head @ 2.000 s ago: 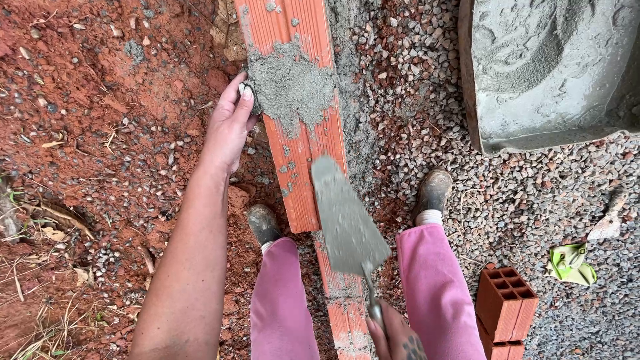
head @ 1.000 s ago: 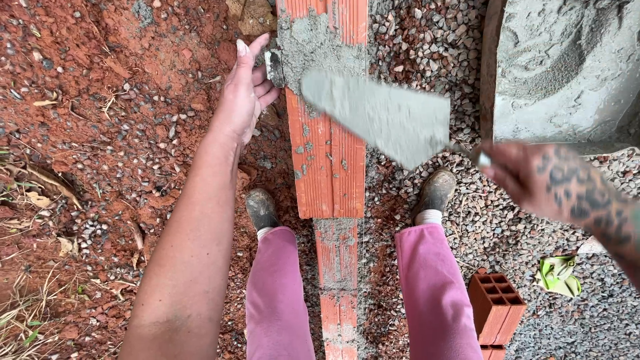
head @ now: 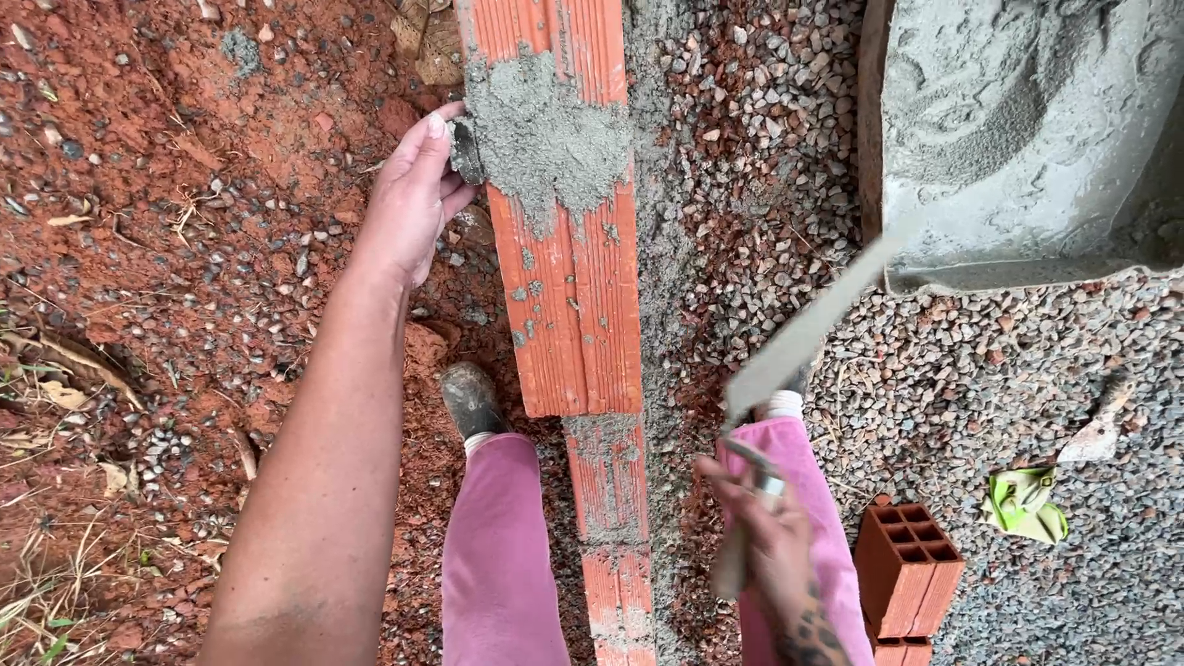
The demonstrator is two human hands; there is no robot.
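Note:
My left hand [head: 421,190] is at the left side of the upper row of red hollow clay bricks [head: 569,324], with a small dark object [head: 465,150], partly hidden, held by its fingers against the side. Grey wet mortar [head: 555,139] lies across the top of those bricks beside my fingertips. Below them, a lower brick course [head: 615,555] smeared with mortar runs toward me. Right of the wall, my right hand [head: 763,523] is shut on the handle of a trowel, its blurred blade [head: 814,324] seen nearly edge-on and pointing up toward the mortar tub.
The mortar tub [head: 1008,273] stands on gravel at the upper right. Hollow bricks [head: 911,564] are stacked at the lower right, near a green-and-white crumpled item [head: 1025,504]. A rubber boot [head: 472,398] is planted left of the wall. Reddish soil with stones covers the left.
The trowel in my right hand has left the mortar on the brick top and moved to the right of the wall, its blade turned nearly edge-on. My left hand stays beside the bricks.

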